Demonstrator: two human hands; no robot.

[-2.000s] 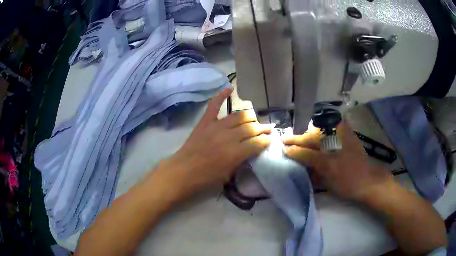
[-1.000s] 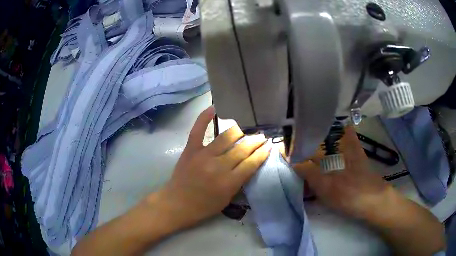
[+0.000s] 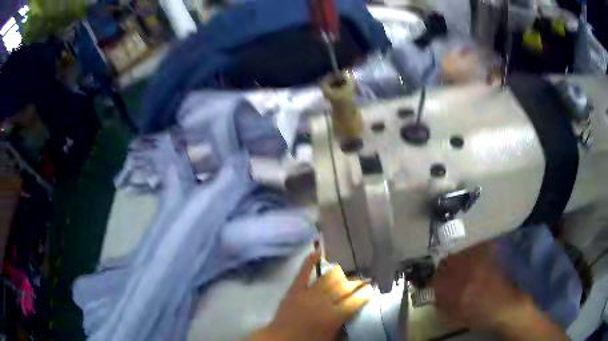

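Note:
The light-blue collar piece (image 3: 377,318) lies below the machine head at the needle area, cut off by the bottom edge. My left hand (image 3: 325,301) is at its left side, fingertips against it, holding it down by the lamp glow. My right hand (image 3: 481,293) is blurred, right of the lower tension knob and off the collar piece; its fingers look curled, and whether it holds anything cannot be told. The off-white sewing machine head (image 3: 407,173) stands above both hands and hides the needle.
A stack of blue-grey strips (image 3: 167,246) fans over the table at left, with tied bundles (image 3: 150,160) behind it. A blue strip (image 3: 543,266) lies right of my right hand. A dark blue curved item (image 3: 267,50) and another person's hand (image 3: 463,63) are behind the machine.
The view has tilted up, showing more behind the machine. My right hand has moved right, away from the collar piece; my left hand stays at it.

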